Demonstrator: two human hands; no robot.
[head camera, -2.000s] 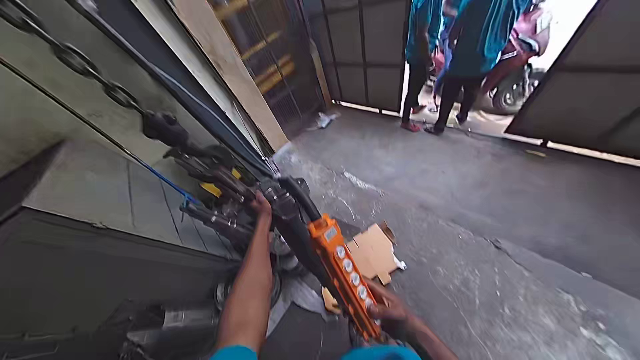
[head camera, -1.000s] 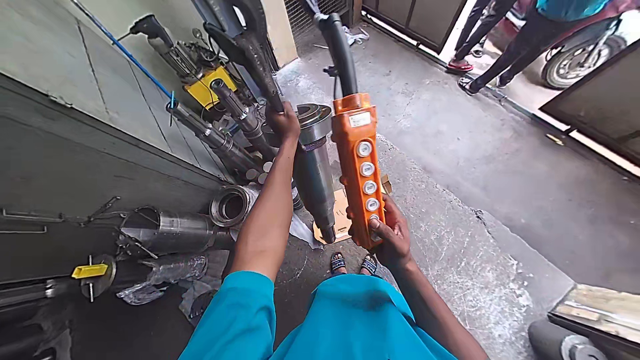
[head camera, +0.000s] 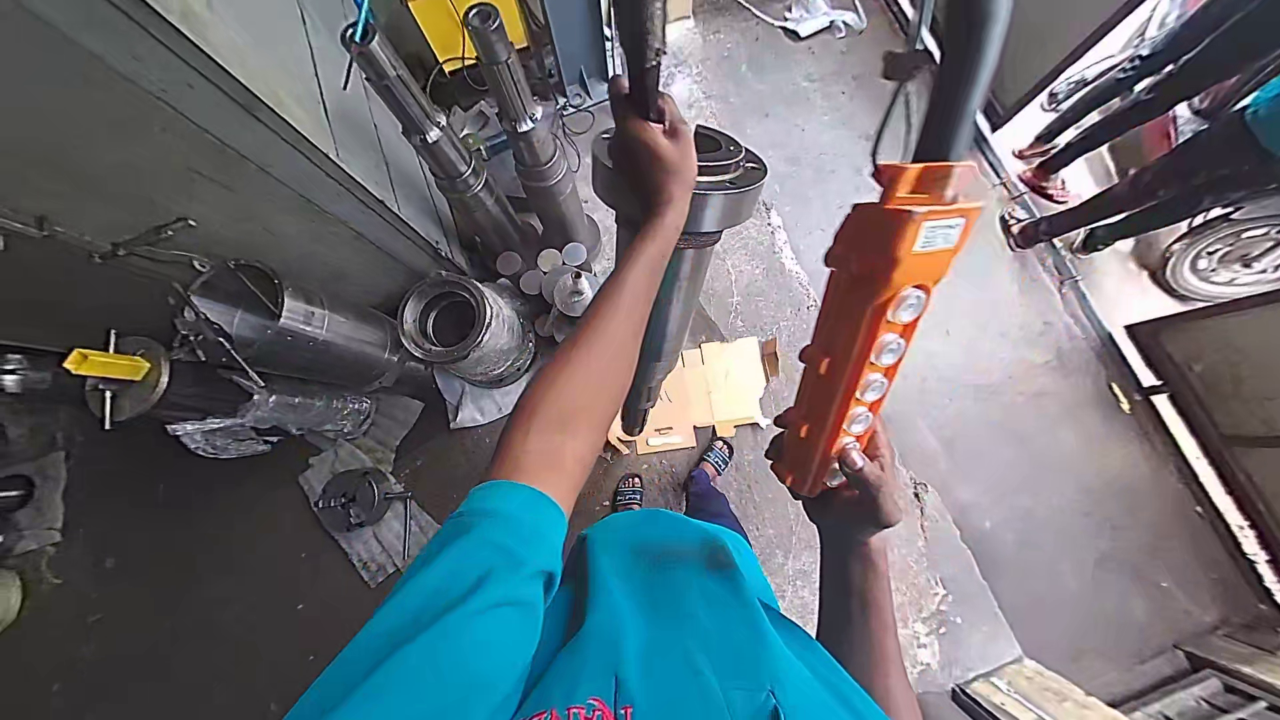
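Observation:
My left hand (head camera: 655, 155) is wrapped around a dark metal bar (head camera: 640, 45) at the top middle. Just beyond and below it hangs a flanged steel shaft (head camera: 675, 300), upright, its narrow lower end above flattened cardboard (head camera: 730, 385). My right hand (head camera: 855, 485) holds the lower end of an orange hoist pendant control (head camera: 870, 330), the thumb at the lowest of its several round buttons. A thick black cable (head camera: 965, 80) runs up from the pendant. What carries the shaft is out of view.
Steel shafts (head camera: 450, 165) stand upright at the upper left. A thick steel ring (head camera: 465, 325) and a large metal cylinder (head camera: 300, 325) lie left of my forearm. Other people's legs (head camera: 1150, 190) and a motorcycle wheel (head camera: 1235, 255) are at the right doorway. Wooden boards (head camera: 1040, 690) lie bottom right.
The view has swung down strongly. The pendant is more upright than two seconds ago, still in my right hand. My left hand stays closed around the bar.

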